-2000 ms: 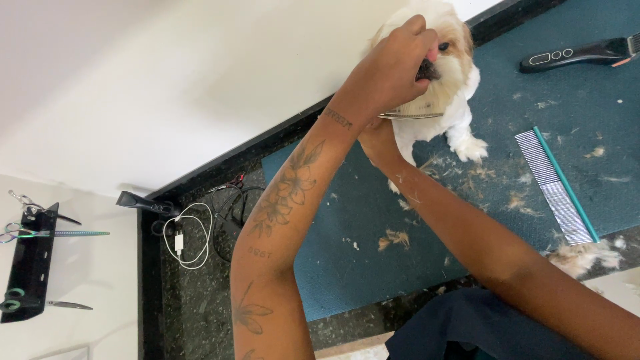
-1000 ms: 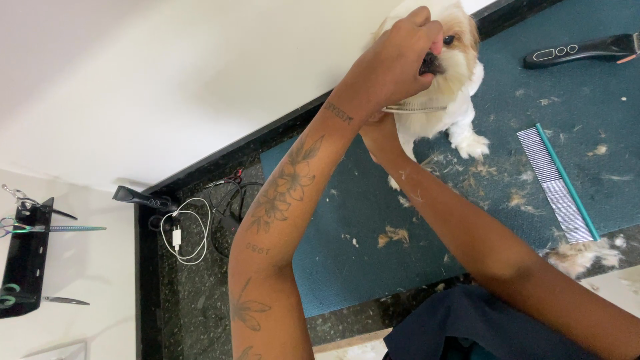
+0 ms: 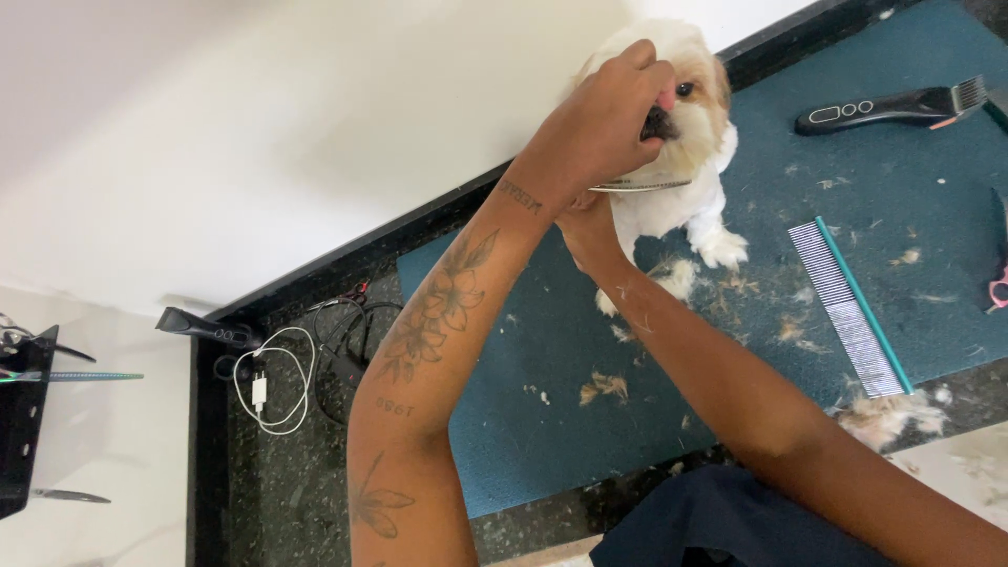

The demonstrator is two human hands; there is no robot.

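Note:
My left hand (image 3: 610, 118) grips the muzzle of a white and tan small dog (image 3: 701, 197), its fingers beside the dark nose and mouth. One dark eye shows past the fingers; the other side of the face is hidden. Below the muzzle, my right hand (image 3: 587, 216) is closed on grooming scissors (image 3: 642, 187), whose slim metal blades lie across the fur under the chin. The handles are hidden behind my left wrist. The dog is upright on a teal mat (image 3: 551, 409), its forepaws on the surface.
Right of the dog lie a black clipper (image 3: 882, 110), a metal comb with a teal spine (image 3: 854, 307) and a pink-handled tool (image 3: 1000, 291). Fur tufts (image 3: 605, 388) litter the mat. Left are another clipper (image 3: 209, 327), a white cable (image 3: 303, 394) and a black tool holder (image 3: 24, 417) on the wall.

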